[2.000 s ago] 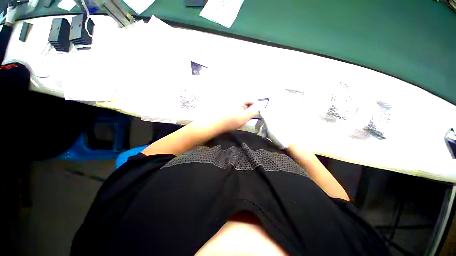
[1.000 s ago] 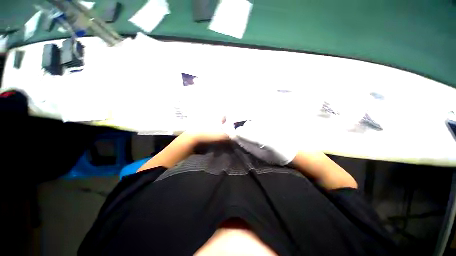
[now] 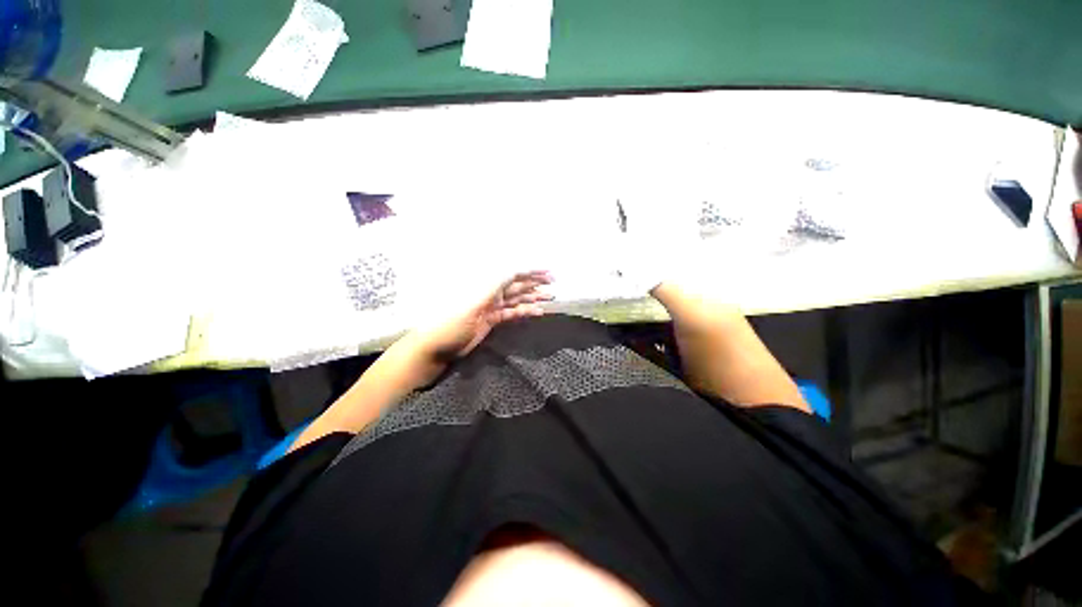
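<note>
My left hand (image 3: 508, 306), bare, is at the bench's front edge with its fingers apart and nothing visible in it. My right hand (image 3: 629, 270) seems to be in a white glove that blends into the overexposed white bench; its fingers cannot be made out. A small thin dark piece (image 3: 621, 215) shows just beyond it; whether the hand touches it cannot be told. A shiny purple-black piece (image 3: 370, 208) lies to the left, with a printed clear bag (image 3: 370, 282) nearer me. More printed bags (image 3: 819, 218) lie to the right.
Black blocks (image 3: 71, 204) with a pale cord stand at the far left, by a metal frame (image 3: 107, 116). Dark flat units (image 3: 190, 62) and white sheets (image 3: 297, 48) lie on the green belt (image 3: 712, 48). A dark device (image 3: 1011, 202) lies far right. Blue stools (image 3: 208, 445) are below.
My hands have moved apart; the left is now open. The dark piece that was between them no longer shows there. The view has shifted right, so bench items appear further left.
</note>
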